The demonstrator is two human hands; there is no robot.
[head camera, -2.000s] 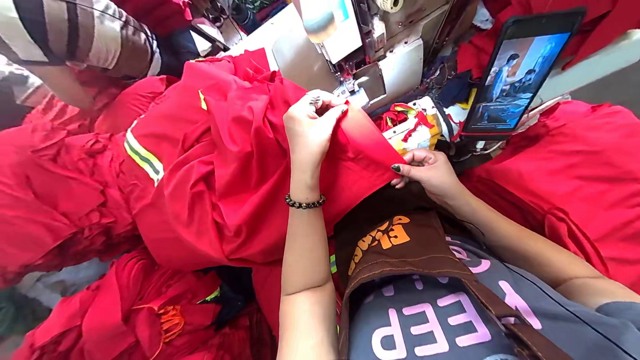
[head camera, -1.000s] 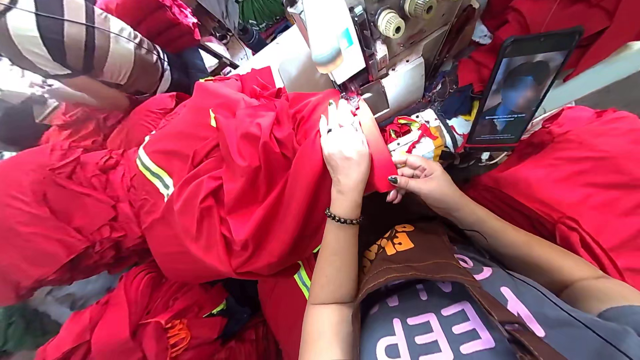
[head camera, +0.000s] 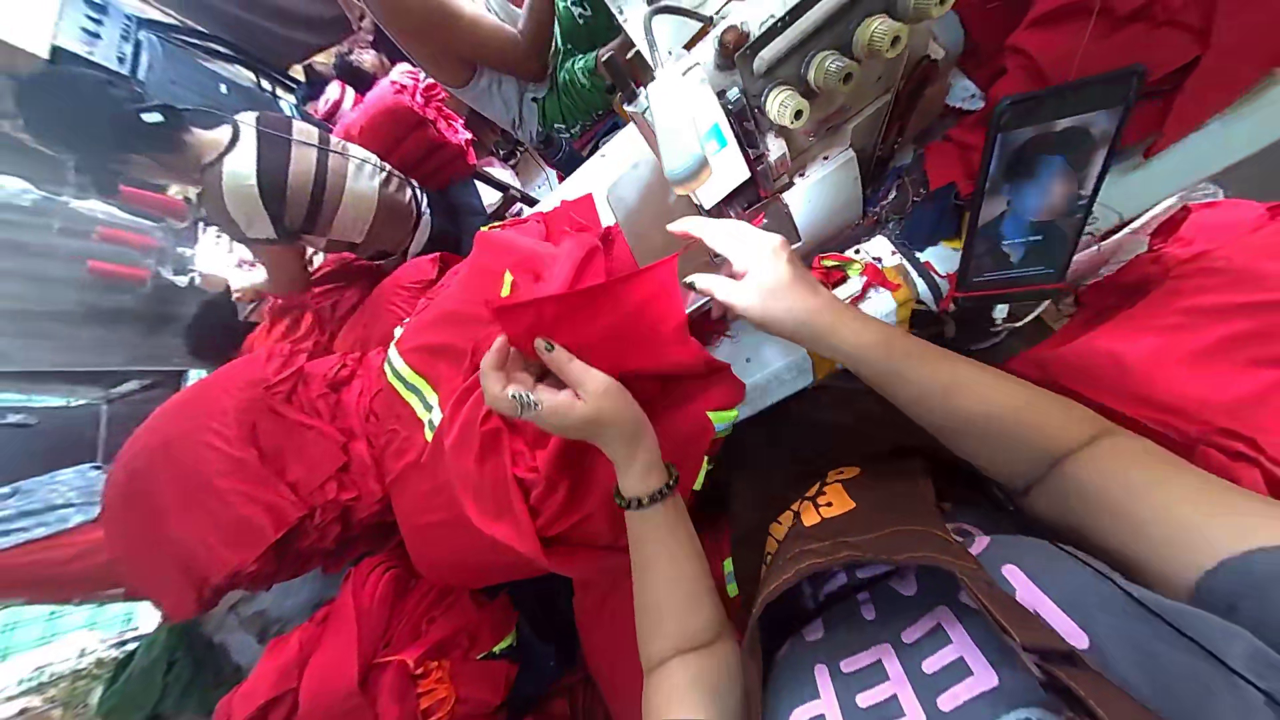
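Note:
Red fabric with yellow-and-silver reflective strips (head camera: 480, 470) spreads from the sewing machine (head camera: 800, 130) down over my lap. My left hand (head camera: 565, 395), with a ring and a beaded bracelet, pinches the lower left edge of a raised red flap (head camera: 610, 315). Near the flap's upper right corner is my right hand (head camera: 755, 275), thumb and forefinger apart with a gap between them. It is just in front of the machine's needle area, which my fingers partly hide.
A phone (head camera: 1045, 190) stands upright at the right, beside fabric scraps (head camera: 870, 280). More red cloth (head camera: 1160, 330) is heaped at the right and red garments (head camera: 370, 640) lie lower left. A person in a striped shirt (head camera: 310, 180) sits at the upper left; another person is at the top.
The fabric edge has come away from the machine's needle area and now stands as a flap. My left hand has moved left with it; my right hand has moved up toward the machine and let go.

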